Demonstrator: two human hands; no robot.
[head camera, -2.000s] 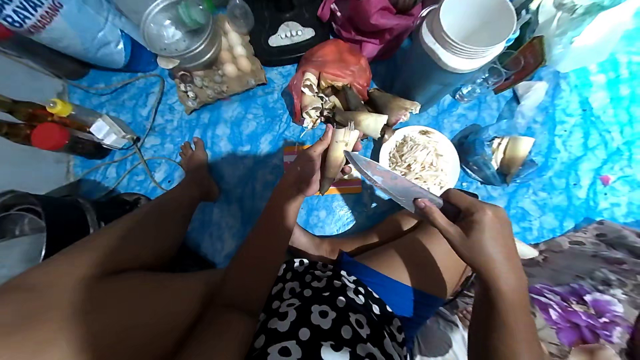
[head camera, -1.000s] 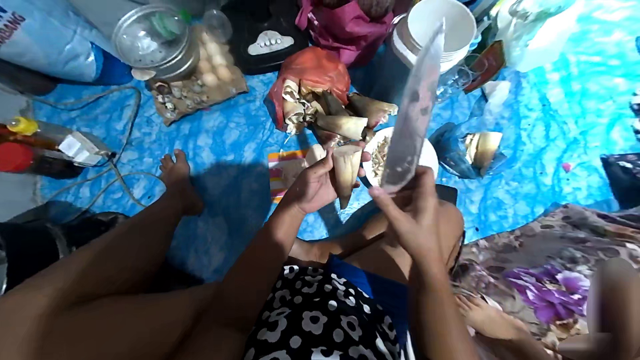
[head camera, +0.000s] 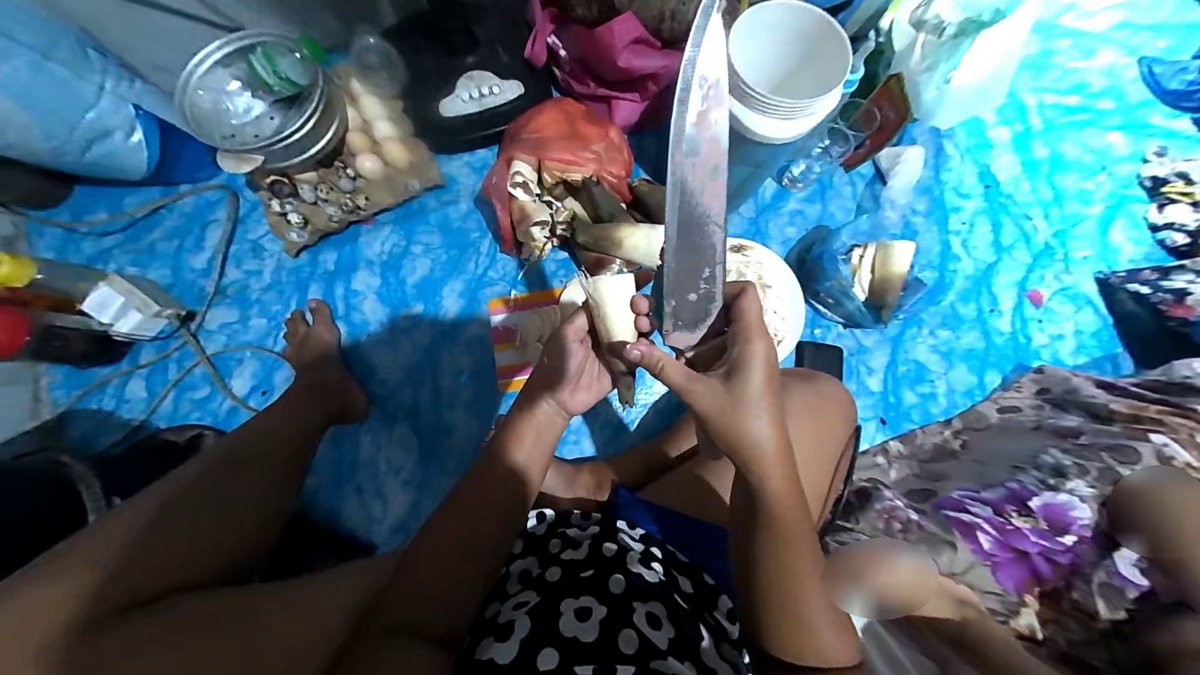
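My left hand (head camera: 569, 367) grips a pale, tapered bamboo shoot (head camera: 613, 307) whose dark tip points toward me. In my right hand (head camera: 736, 384) is a large knife, its broad, stained blade (head camera: 698, 178) upright and pointing away from me; the handle is mostly hidden by the hand. My right thumb touches the shoot near its darker end. Just beyond my hands, more shoots (head camera: 621, 242) lie by a red plastic bag (head camera: 562, 141) with peeled husks. Behind the right hand, a white bowl (head camera: 787, 298) of pale shreds is partly covered.
A bagged shoot piece (head camera: 881, 272) lies right of the bowl. Stacked white tubs (head camera: 789, 56) stand at the back. Eggs (head camera: 370, 150) on cardboard and a clear jar (head camera: 258, 103) are at back left, near a cable (head camera: 225, 253). Another person's legs (head camera: 886, 577) are at right.
The knife has swung from lying across the shoot, pointing left, to pointing upward and away. My right thumb has come to the shoot since the previous second.
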